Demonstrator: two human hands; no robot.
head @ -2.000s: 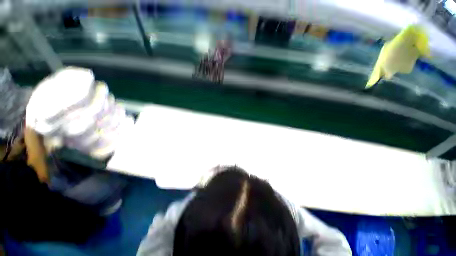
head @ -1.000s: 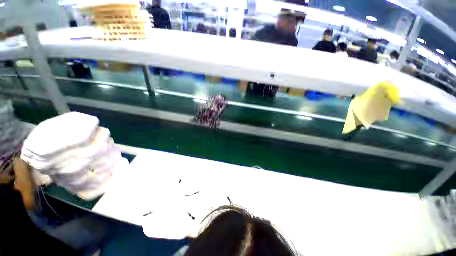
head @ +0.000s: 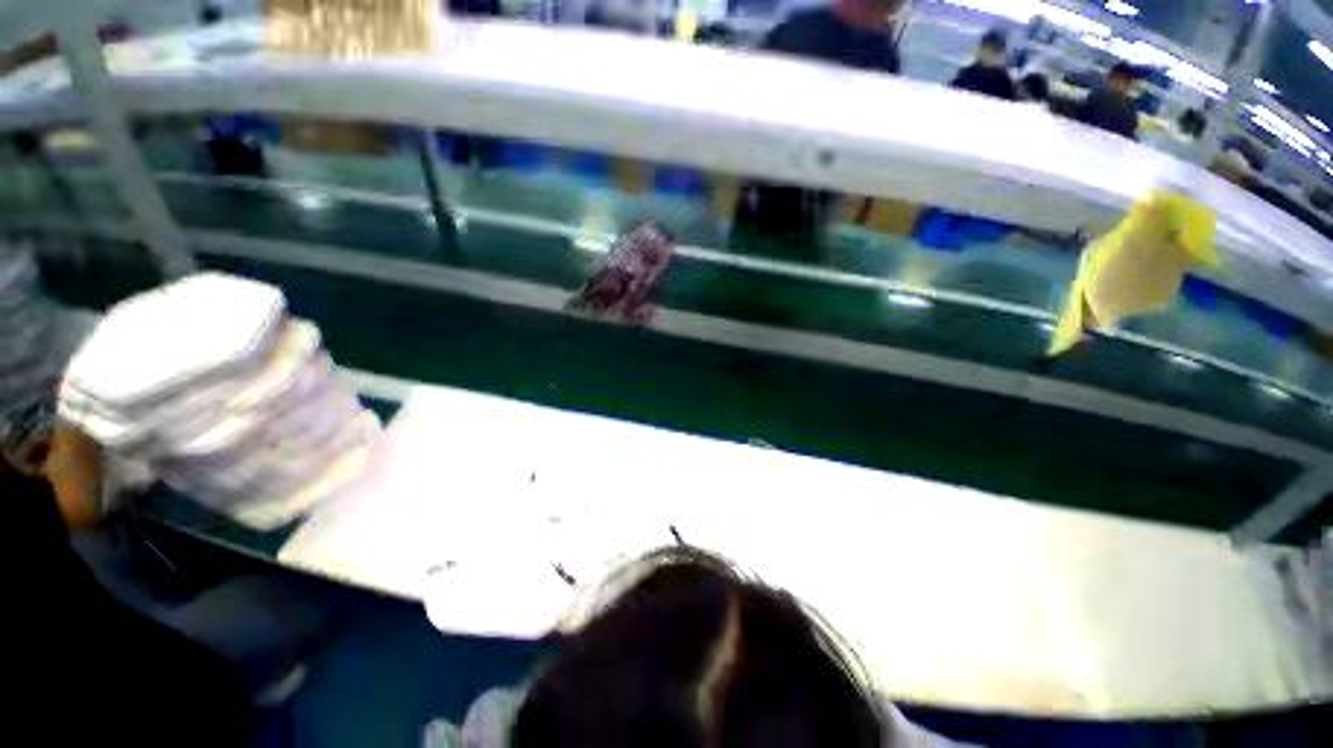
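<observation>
A flat white panel (head: 490, 602) lies on the white bench, its rounded edge sticking out at the front. It is washed out against the bench top. Several small dark wire ends or plugs (head: 564, 573) show on it. The wearer's dark-haired head (head: 687, 658) fills the bottom middle and covers part of the panel. Neither of my hands is visible; a pale sleeve (head: 475, 719) shows at the bottom edge.
Stacked white panels (head: 183, 344) stand at the bench's left, beside another person's arm (head: 73, 475). A dark green belt (head: 863, 424) runs beyond the bench (head: 1023, 585). A dark red-brown harness bundle (head: 632, 273) and a yellow cloth (head: 1140, 271) hang beyond. People stand far back.
The view has tilted down since one second ago, so the bench and stack sit higher in the picture. A pale sleeve shows again at the bottom.
</observation>
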